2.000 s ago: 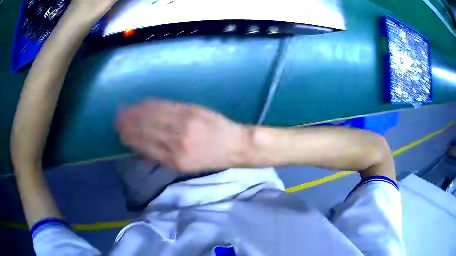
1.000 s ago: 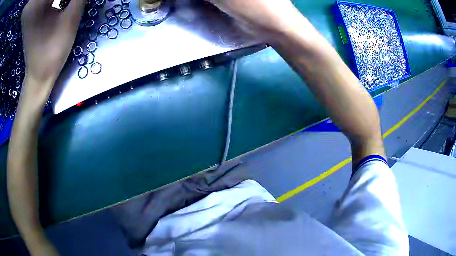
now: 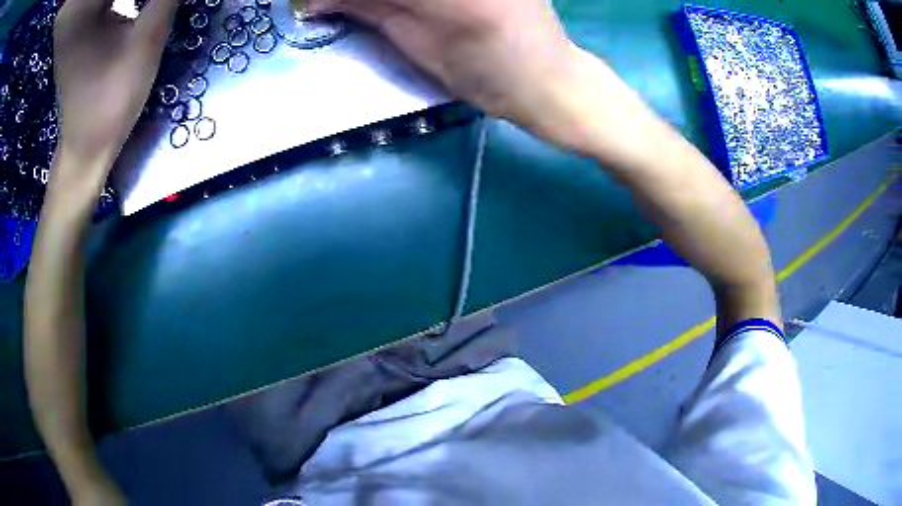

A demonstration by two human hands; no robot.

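Observation:
Several small dark rings [image 3: 237,40] lie loose on the left part of the silver machine box [image 3: 297,109]. My left hand [image 3: 114,74] is at the top left, between the left parts tray [image 3: 18,242] and the loose rings; its fingertips are cut off by the top edge. My right hand [image 3: 455,44] reaches over the box at the round fixture base [image 3: 315,38]; its fingertips are cut off or hidden at the top edge. Whether either hand holds a ring cannot be seen.
The right parts tray [image 3: 766,99], full of small bright parts, stands at the right. A grey cable [image 3: 471,222] runs from the box over the edge of the green bench [image 3: 326,257]. A red light [image 3: 171,198] glows on the box's front. A yellow line crosses the floor.
Since two seconds ago, my right hand has moved from above the bench front up to the fixture. Compared with one second ago, it lies closer over the fixture and the view has shifted slightly.

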